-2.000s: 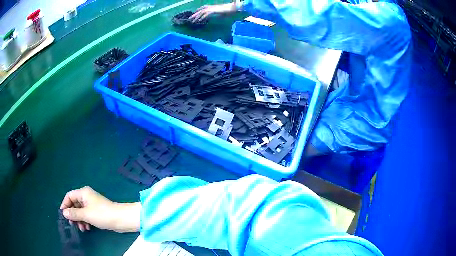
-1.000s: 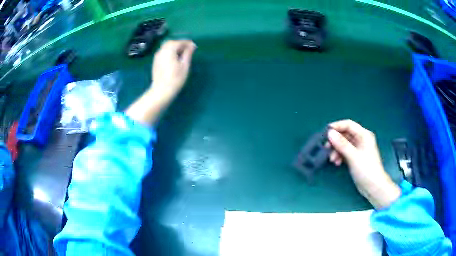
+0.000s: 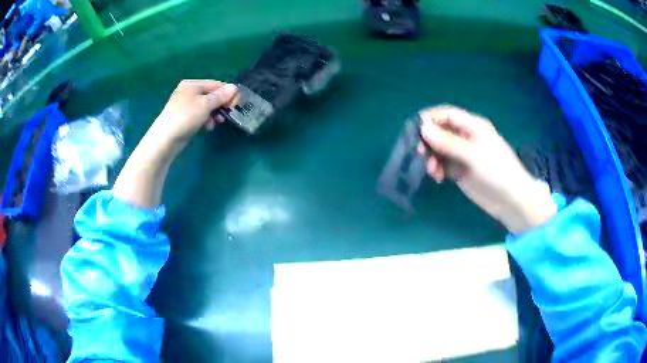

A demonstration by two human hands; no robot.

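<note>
My left hand (image 3: 191,110) grips the near left end of a black housing (image 3: 287,71), which is tilted and shows a pale grey patch with a small dark grid by my fingertips. My right hand (image 3: 468,152) pinches the upper end of a thin black cover plate (image 3: 403,166) with window openings, held tilted above the green surface. The plate and housing are apart. The plate is blurred. A large white sheet (image 3: 390,305) lies nearest my body.
A blue bin (image 3: 603,152) of black plates stands at right, with loose dark plates (image 3: 539,166) beside it. Another housing (image 3: 391,18) is at the top edge. A crumpled clear bag (image 3: 85,152) and a small blue bin (image 3: 32,159) are at left.
The view has swung from the large bin to the bench. My left hand has taken hold of the housing and brought it nearer. My right hand still holds the plate, now closer to the housing.
</note>
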